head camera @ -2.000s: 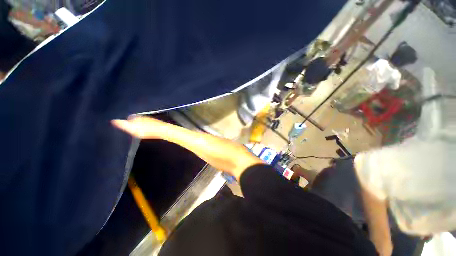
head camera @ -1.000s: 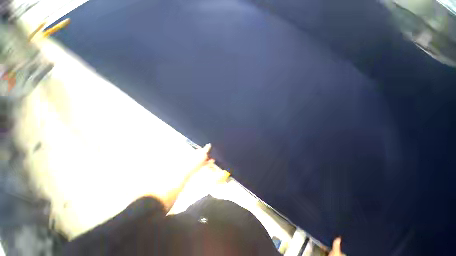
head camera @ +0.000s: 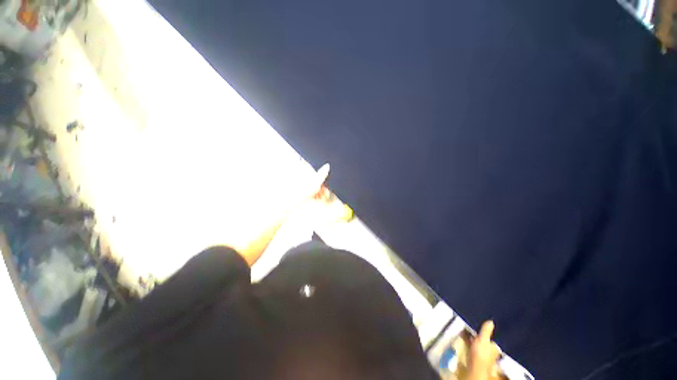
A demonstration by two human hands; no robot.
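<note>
The dark navy fabric (head camera: 460,148) covers the table, and its near edge runs diagonally from top left to bottom right. My left hand (head camera: 321,189) is at this edge, thumb on top and the other fingers at the table rim, pinching the edge; it is washed out by glare. My right hand (head camera: 482,352) is further along the same edge at the bottom, thumb up against the cloth and fingers below, partly cut off by the frame. A small yellow piece (head camera: 347,214), likely a bar's end, shows beside my left hand.
The floor (head camera: 111,245) on the left is bright with glare and littered with dark scraps. Cluttered grey and dark things lie at the far left. The white table rim (head camera: 393,263) shows between my hands. A brown and white object (head camera: 663,22) stands at the top right corner.
From two seconds ago, my raised arm has come down and the view has turned to the table edge. Over the last second both hands stay at the edge; the fabric lies flatter.
</note>
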